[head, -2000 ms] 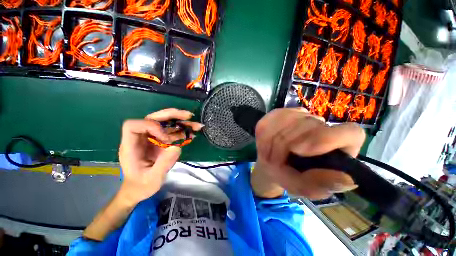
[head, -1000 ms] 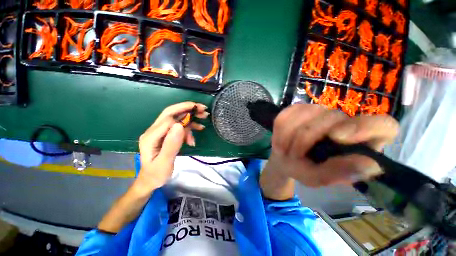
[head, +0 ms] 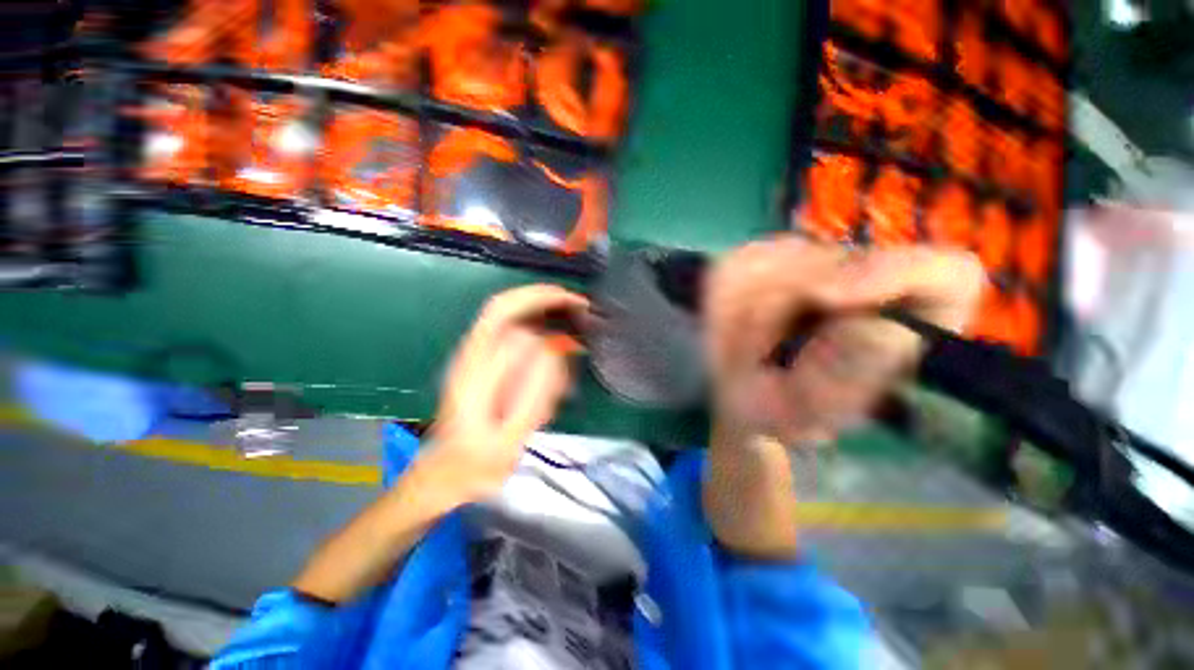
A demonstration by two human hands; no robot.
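The picture is blurred. My left hand (head: 508, 380) is at the bench's near edge, its fingertips on a small dark part with a bit of orange wire (head: 563, 343). The part is mostly hidden by the fingers. My right hand (head: 818, 334) grips the black electric screwdriver (head: 1015, 382), whose front end points left over the round grey screw plate (head: 642, 334). The screwdriver's tip is too blurred to place exactly. The screw plate lies on the green bench between my hands, partly covered by my right hand.
The left wired-part tray (head: 347, 216) lies at the back left, the right wired-part tray (head: 932, 170) at the back right. A dark tray (head: 59, 216) is at the far left. White plastic bags (head: 1146, 314) are at the right. A metal clip (head: 266, 422) sits at the bench edge.
The view has shifted, so the trays appear further right. My left hand now shows closer to the screw plate. My right hand and the screwdriver have drawn nearer to my left hand.
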